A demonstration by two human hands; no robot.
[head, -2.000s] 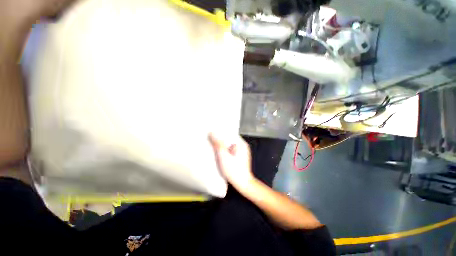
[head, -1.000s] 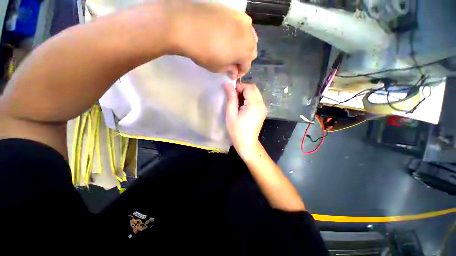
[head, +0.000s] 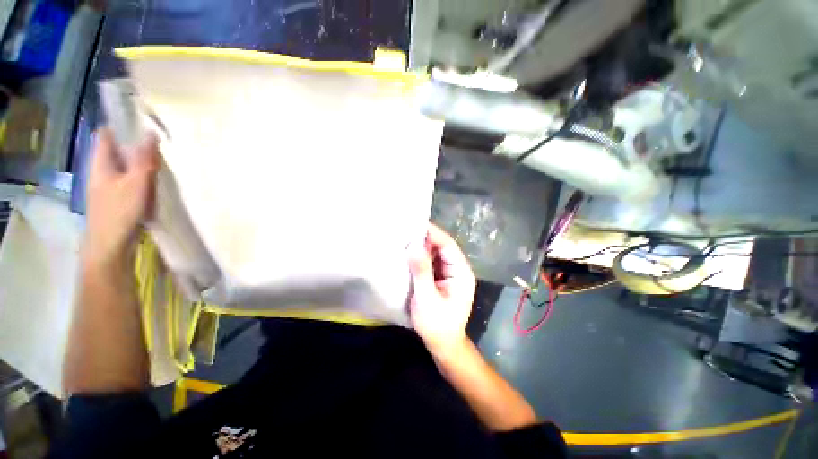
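A cream cover piece with yellow edges along its far and near sides is held up flat in front of me. My left hand grips its left side, where the material is folded. My right hand pinches its right edge near the lower right corner. The fingers behind the cover are hidden. The pale cylinder arm of the sewing machine lies beyond the cover's right edge, not touching it as far as I can see.
A stack of cover pieces with yellow edges hangs at the left, partly behind my left forearm. The scuffed dark tabletop is right of the cover. Black cables, a red loop and a pale yellow ring are at the right. Yellow lines mark the floor.
My left hand has moved from the cover's right edge to its left side. The cover is now spread and raised, with its far yellow edge showing. My right hand has moved down along the right edge.
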